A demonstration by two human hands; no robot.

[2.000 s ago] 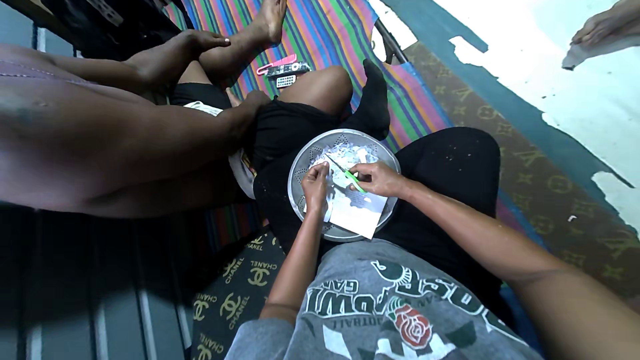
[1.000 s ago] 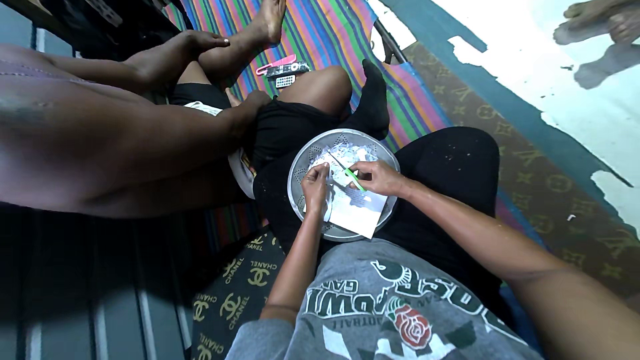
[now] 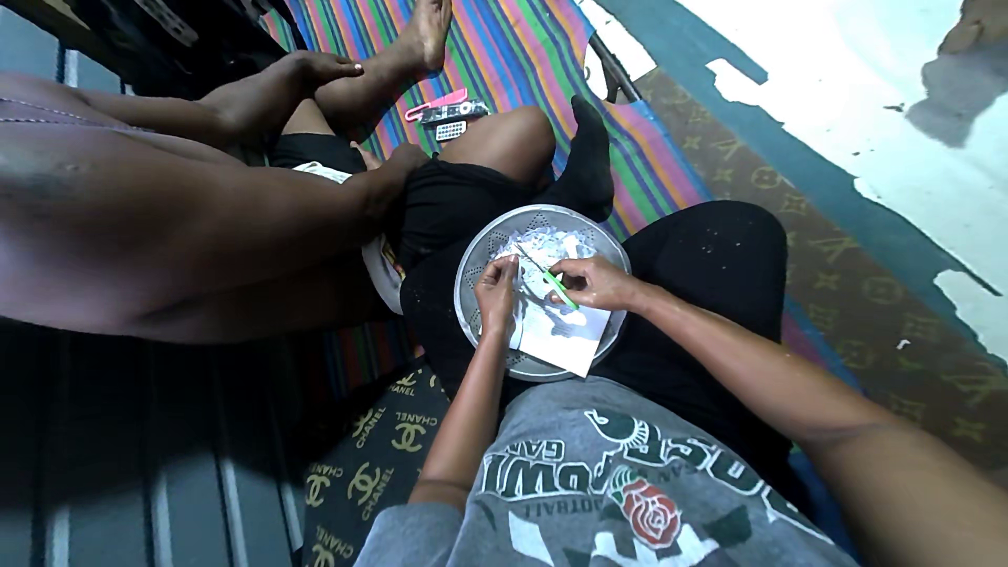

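A round perforated metal basin (image 3: 470, 272) rests on my lap, with a heap of small white paper scraps (image 3: 551, 240) inside. My right hand (image 3: 594, 283) holds green-handled scissors (image 3: 561, 290), their blades pointing up and left toward my other hand. My left hand (image 3: 496, 293) is raised over the basin's left side, thumb and fingertips pinched together at a small white piece, probably paper. Below both hands a larger white paper sheet (image 3: 563, 342) lies across the near side of the basin, one corner over the rim. Shadows of the hands fall on it.
Another person's legs (image 3: 197, 213) and hand lie close on the left. Beyond the basin, a pink-handled item (image 3: 438, 103), a dark remote control (image 3: 454, 112) and a small white remote control (image 3: 451, 131) lie on a striped mat (image 3: 504, 47). A dark patterned cushion (image 3: 378, 441) is near my left elbow.
At the upper right, another person's feet have moved and now show only partly at the edge. My hands have stayed over the basin, with the scissors still in my right hand.
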